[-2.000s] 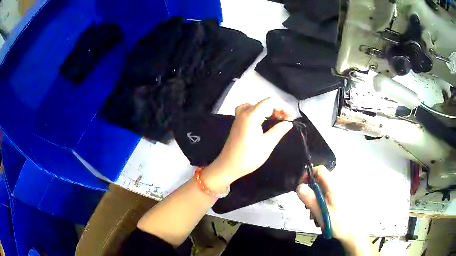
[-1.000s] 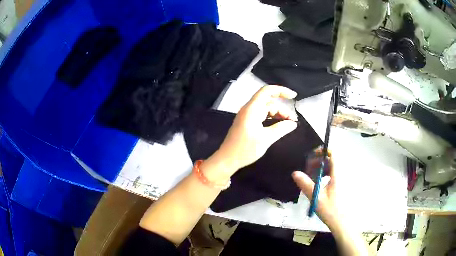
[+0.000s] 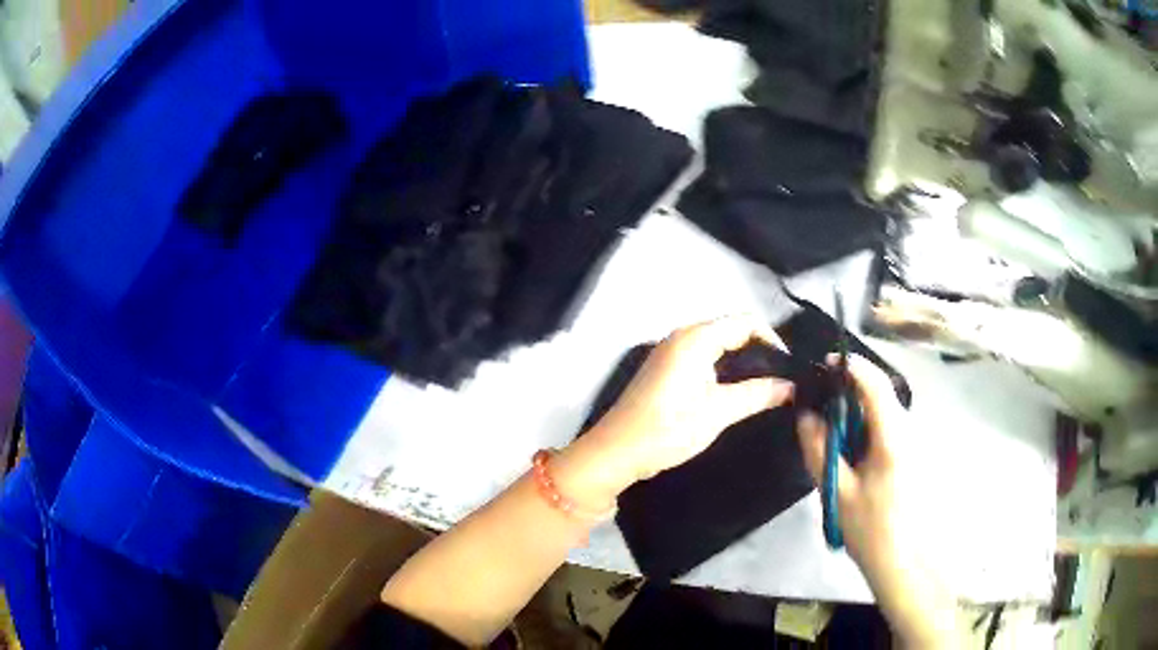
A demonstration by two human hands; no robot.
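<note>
A black fabric panel [image 3: 718,502] lies on the white table under my hands. My left hand [image 3: 692,400] pinches its upper edge between thumb and fingers. My right hand [image 3: 870,457] holds the scissors [image 3: 833,489] by their blue-teal handles, with the blades pointing up beside the panel's upper right part. The blade tips are blurred, and I cannot tell whether they touch the fabric. A thin dark strand runs up from the panel to the sewn black pieces [image 3: 787,191] beside the machine.
The stack of black cut panels [image 3: 483,229] lies at left, partly in the blue bin [image 3: 114,254], which also holds a small black bundle [image 3: 260,159]. The sewing machine [image 3: 940,76] stands at right. A brown cardboard box [image 3: 311,565] is below the table's edge.
The panel under my hands has shifted and turned, and its pale logo no longer shows. The scissors have swung away from the machine to beside my left hand's fingertips. The whole view has shifted slightly.
</note>
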